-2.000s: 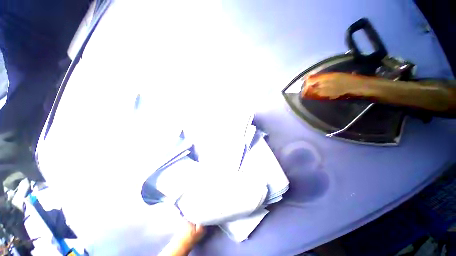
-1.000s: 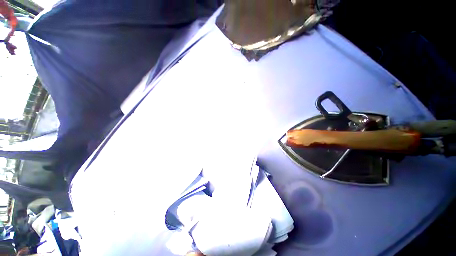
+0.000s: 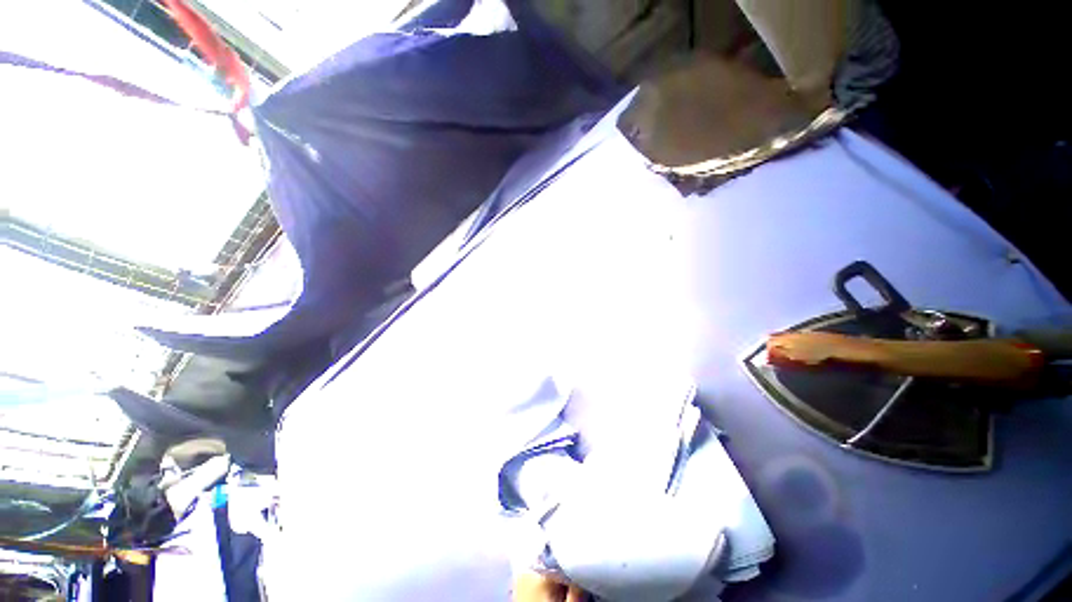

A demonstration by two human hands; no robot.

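Overexposed white cut cloth pieces (image 3: 641, 535) lie in a curled, layered bundle at the lower middle of the ironing table (image 3: 917, 535). My left hand (image 3: 548, 587) is at the bundle's lower edge. Only a few fingers show, cut off by the bottom of the picture, and their grip is unclear. It seems to be the left hand from its side of the bundle. My right hand is not in view. A steam iron (image 3: 882, 394) with a dark soleplate and orange-brown wooden handle lies on the table to the right of the bundle.
A brown pad (image 3: 729, 124) with a frayed pale edge is at the table's far end. Dark blue cloth (image 3: 435, 141) hangs beyond the left edge. Barred windows and heaped cloth (image 3: 194, 470) are at the left. The iron's cable leaves at the right edge.
The view has swung up and left, bringing in the pad, hanging cloth and windows. The hand shows less at the bottom edge. The bundle and iron keep about the same places on the table.
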